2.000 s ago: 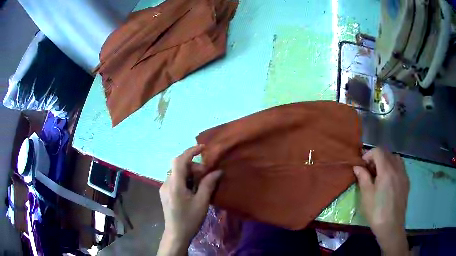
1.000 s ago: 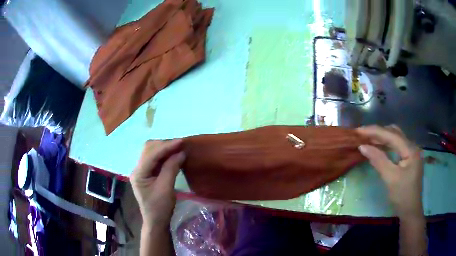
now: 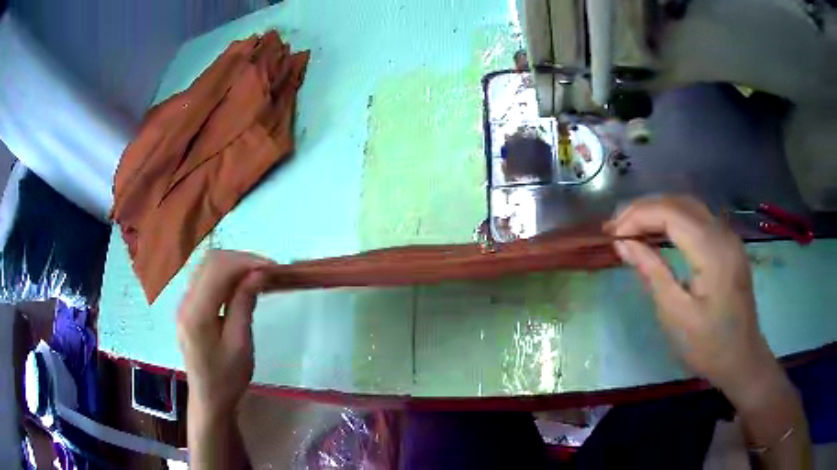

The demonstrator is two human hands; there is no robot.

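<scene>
A rust-brown pocket piece (image 3: 431, 264) is stretched between my hands as a narrow, slightly blurred strip across the pale green-blue table, in front of the needle plate. My left hand (image 3: 225, 307) pinches its left end between thumb and fingers. My right hand (image 3: 684, 266) pinches its right end near the edge of the machine bed. A small pale zipper pull (image 3: 486, 246) shows at the upper edge of the strip. A fanned stack of workpieces (image 3: 206, 151) in the same brown cloth lies at the upper left.
The sewing machine head (image 3: 587, 46) stands at the upper right, over the shiny needle plate (image 3: 516, 213). Red-handled snips (image 3: 785, 223) lie on the grey machine bed at right. A dark red edge runs along the table (image 3: 321, 367) front. Clear plastic shows below it.
The brown piece has gone from spread open to a narrow, stretched strip. Both hands still hold its ends. The view has shifted, so the machine and snips show further left.
</scene>
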